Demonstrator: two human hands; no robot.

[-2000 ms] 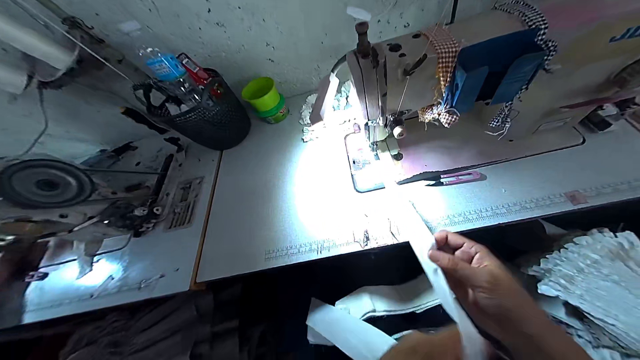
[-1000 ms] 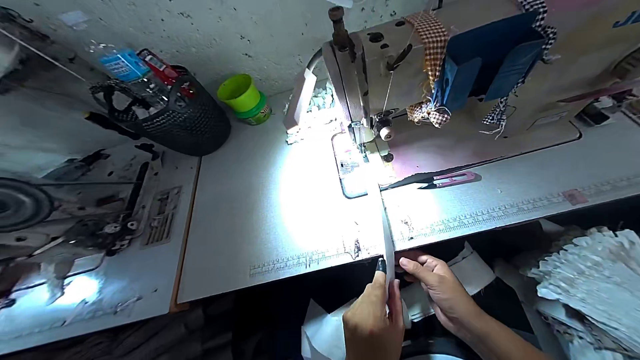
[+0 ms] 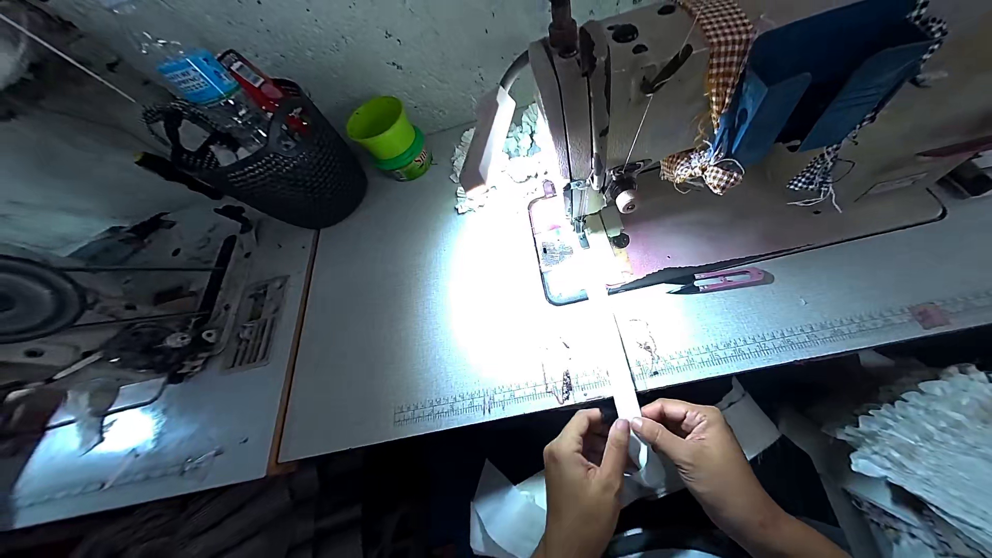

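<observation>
A white fabric strip (image 3: 625, 376) runs from under the presser foot of the sewing machine (image 3: 580, 225) down over the table's front edge. My left hand (image 3: 587, 473) pinches the strip between thumb and fingers just below that edge. Close beside it on the right, my right hand (image 3: 690, 446) grips the same strip, with the two thumbs nearly touching. Below the hands the strip curls, and more white fabric (image 3: 511, 508) hangs in the dark. Pink-handled thread snips (image 3: 725, 280) lie on the machine bed, right of the strip. Glare washes out the area round the needle.
A measuring scale (image 3: 496, 399) runs along the table's front edge. At the back stand a black basket (image 3: 298, 174) with a bottle and a green cup (image 3: 381, 132). A second machine (image 3: 155, 333) is at the left. Gathered white fabric (image 3: 930, 442) lies piled at the lower right.
Two seconds ago the right hand held the strip farther right, with the left hand low and blurred. Both hands are now together on the strip at the table's edge.
</observation>
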